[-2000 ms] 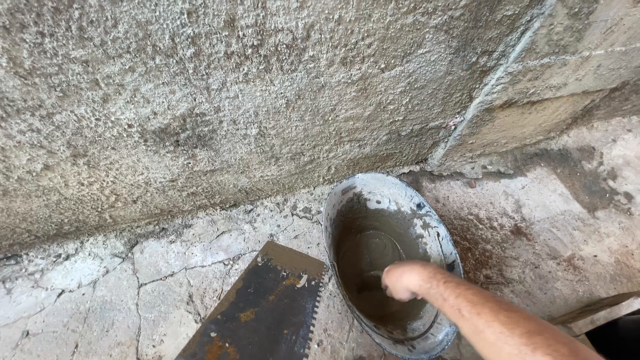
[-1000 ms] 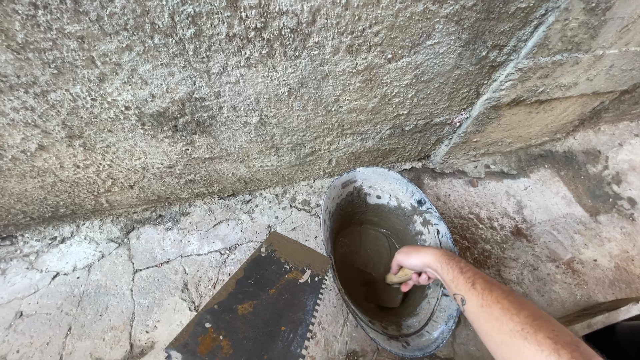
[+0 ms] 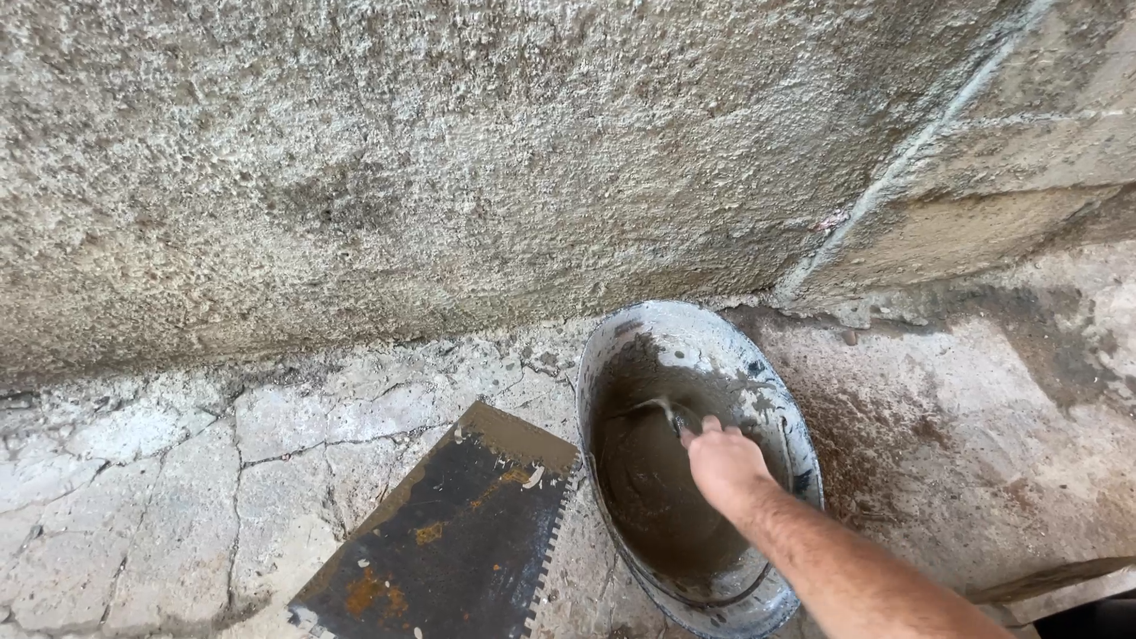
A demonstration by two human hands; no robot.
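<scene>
My right hand (image 3: pixel 723 461) reaches into an oval, mortar-smeared bucket (image 3: pixel 803 435) and is closed on a tool, likely a trowel; its handle is mostly hidden by the fingers, and a bit of metal shows at the fingertips. Wet grey-brown mortar (image 3: pixel 661 506) fills the lower part of the bucket, around the tool. To the left of the bucket, a dark, rust-spotted notched trowel (image 3: pixel 444 532) shows its broad metal blade, with teeth along the right edge and mortar along the upper edges. My left hand is out of view.
A rough plastered wall (image 3: pixel 399 177) rises behind the bucket, with a pale diagonal seam (image 3: pixel 914 151) at right. The cracked concrete floor (image 3: pixel 284 479) bears reddish-brown crumbs right of the bucket. A board edge (image 3: pixel 1047 579) and a dark object (image 3: pixel 1092 619) lie at lower right.
My right hand has moved about within the bucket, the tool handle plainly visible in it one second ago and now mostly hidden. The notched trowel has stayed beside the bucket.
</scene>
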